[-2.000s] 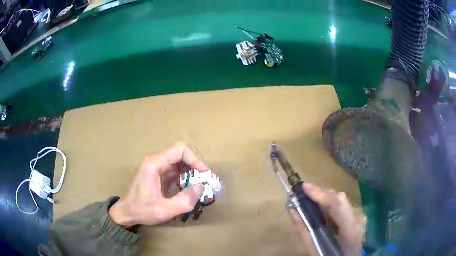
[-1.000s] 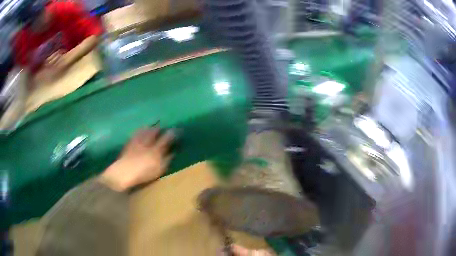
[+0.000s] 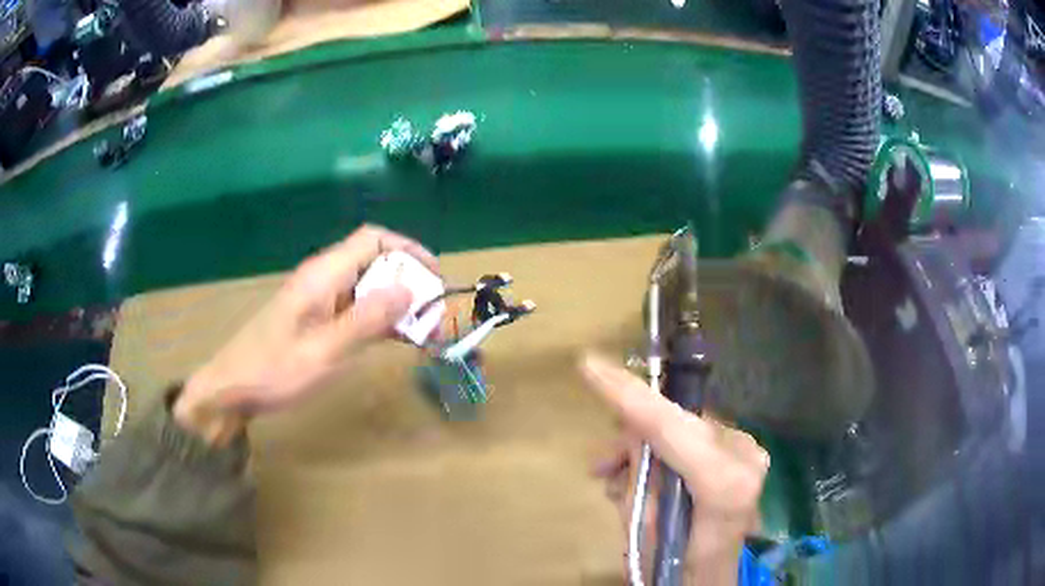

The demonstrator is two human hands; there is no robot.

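My left hand holds a white plastic housing between thumb and fingers above the cardboard sheet. Short wires run from it to a dark two-ended contact piece and a blurred green circuit board, which hang at its right and below. My right hand holds the soldering iron nearly upright at the right, tip up and away from the housing, with its index finger extended. A thin pale feed hose runs along the iron.
A board-and-housing assembly lies on the green belt, with more at the far left. The fume hood stands right behind the iron, its ribbed hose rising. A solder spool is behind it. A white adapter lies left.
My left hand has come back from the belt over the cardboard and now holds a white housing with hanging wires. The view has swung back left. The iron is now visible in my right hand.
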